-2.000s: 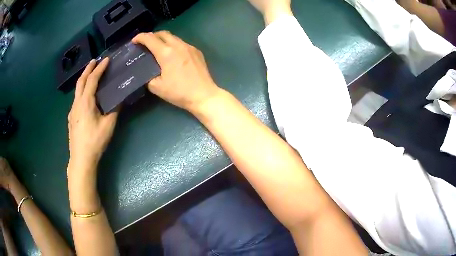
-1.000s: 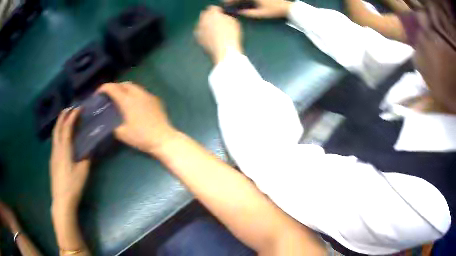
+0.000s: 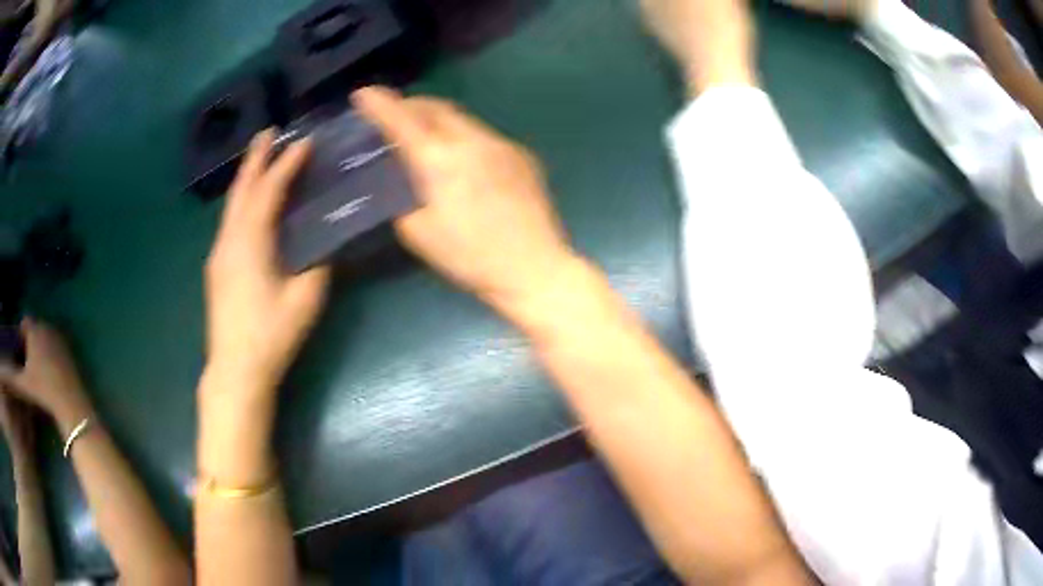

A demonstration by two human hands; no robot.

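Observation:
A matte black retail box [image 3: 343,206] with small pale lettering on its panels is held between my two hands over the green tabletop. My left hand [image 3: 254,246] grips its left side, fingers along the edge. My right hand [image 3: 475,189] grips its right side, fingertips at the upper edge. The underside and inside of the box are hidden. Just beyond stand a waiting black box [image 3: 337,44] with a dark ring-shaped recess and another black box [image 3: 227,120], lower and to the left. The picture is slightly blurred.
The green table [image 3: 458,389] has a pale front edge. At right a person's white sleeve [image 3: 778,229] reaches over the table. At lower left are another person's hand and forearm with a bracelet [image 3: 76,435]. A dark heap [image 3: 52,246] lies at the left.
The view has swung, shifting the scene sideways. Both my hands keep the same hold on the black box. The white-sleeved person's dark part, seen a second ago, is out of view.

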